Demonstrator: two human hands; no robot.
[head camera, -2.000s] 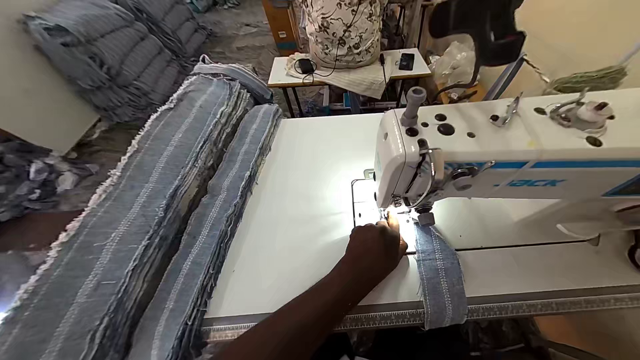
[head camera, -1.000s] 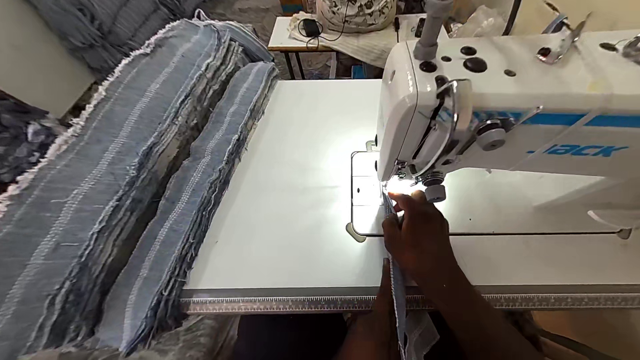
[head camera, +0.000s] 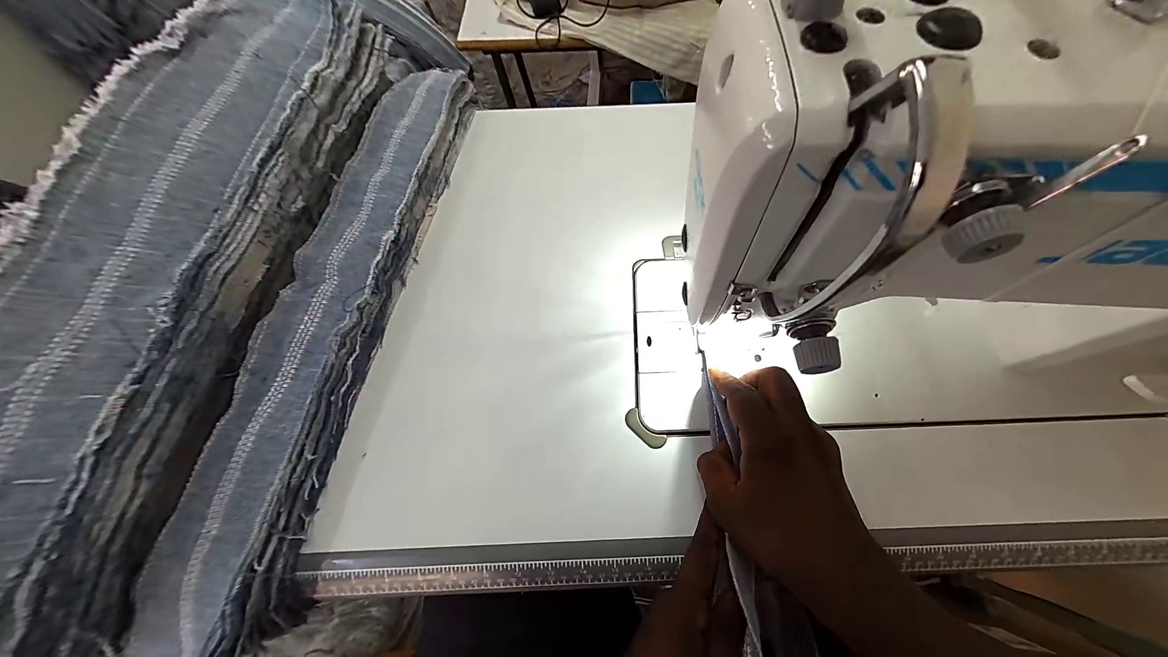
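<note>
A white Jack sewing machine (head camera: 821, 182) stands on the right of the white table, its lamp lighting the needle area. Folded edge-on, a blue denim strip (head camera: 716, 411) runs from the needle area down past the table's front edge. My right hand (head camera: 776, 456) pinches the strip just in front of the needle. Lower down, at the table edge, my left hand (head camera: 703, 566) is against the same strip, mostly hidden behind the right hand and cloth; its fingers cannot be made out.
Two tall stacks of denim pieces, a wide one (head camera: 119, 274) and a narrow one (head camera: 319, 310), lie along the left. A measuring tape (head camera: 511, 575) runs along the table's front edge. Behind is a small table (head camera: 479, 27) with a cable and cloth.
Two seconds ago the strip lay flat at the right of one hand; now it stands folded between both hands. The other hand has come in from below. The view has moved closer.
</note>
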